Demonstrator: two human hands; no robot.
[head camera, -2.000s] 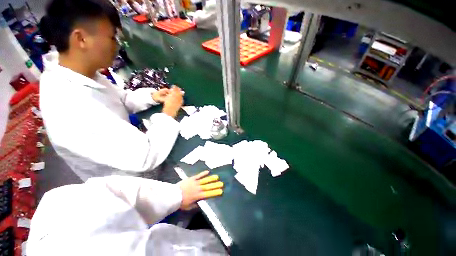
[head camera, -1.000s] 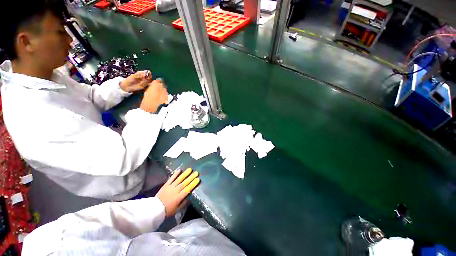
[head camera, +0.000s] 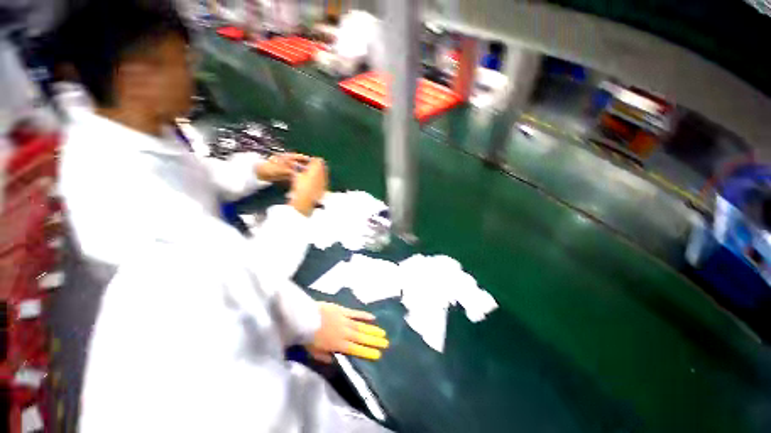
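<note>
My left hand (head camera: 348, 331) rests palm down on the edge of the dark green bench (head camera: 473, 385), fingers stretched out and holding nothing. Yellow finger cots cover some of its fingers. White loose wipes (head camera: 427, 292) lie spread on the bench just beyond it. A second pile of wipes (head camera: 348, 216) lies farther off, with a clear dispenser bottle (head camera: 377, 230) at its right side, blurred. My right hand is not in view. The picture is blurred.
A person in a white coat (head camera: 144, 190) sits at the left, hands (head camera: 306, 179) raised near a dark heap of parts (head camera: 245, 139). A metal post (head camera: 401, 127) stands behind the wipes. Red trays (head camera: 406, 93) lie on the far side. Blue equipment (head camera: 734, 262) is at the right.
The view has swung left and up since one second ago, so the bottle and wipes at the lower right have left the picture. My left hand still rests at the bench edge.
</note>
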